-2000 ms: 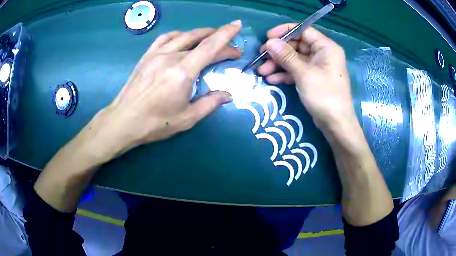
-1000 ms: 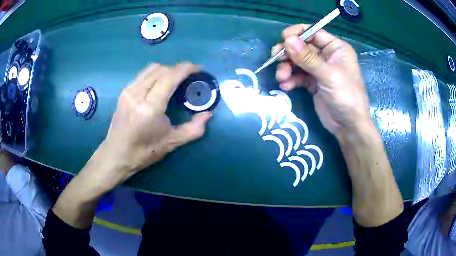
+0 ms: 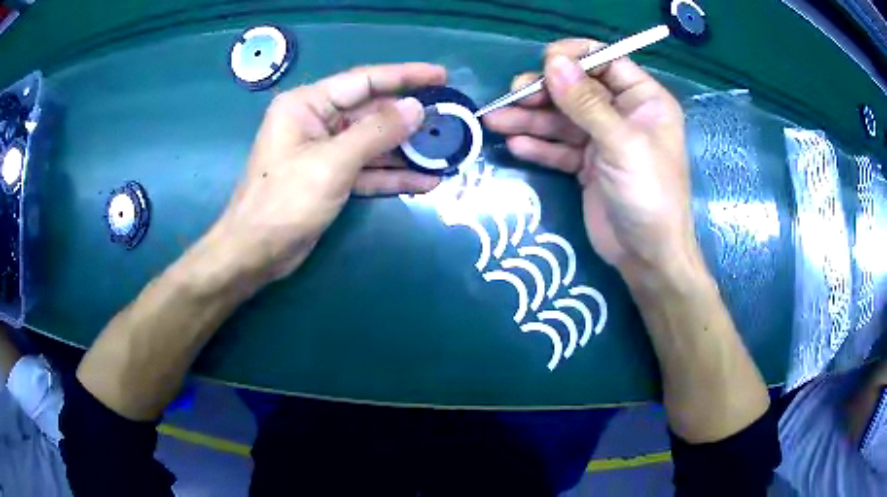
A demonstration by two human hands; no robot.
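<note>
My left hand [image 3: 326, 160] holds a black disc part [image 3: 434, 134] raised and facing the camera, with white arcs on its rim. A white arc sticker [image 3: 474, 146] lies along the disc's right side. My right hand [image 3: 608, 126] holds silver tweezers [image 3: 608, 54], their tip touching or very near the disc's upper right rim. A clear backing sheet with rows of white arcs [image 3: 530, 267] lies just below the disc; glare hides its upper part.
Discs lie at the upper left [image 3: 261, 56] and left [image 3: 127, 214], another at the upper right [image 3: 688, 17]. A clear bin of discs [image 3: 29, 194] stands far left. Spare sticker sheets [image 3: 822, 252] lie at right. Other people's sleeves show at both lower corners.
The disc in my left hand has moved right and up, and a white arc now shows on its right side. The loose arc at the tweezers' tip has left the sheet.
</note>
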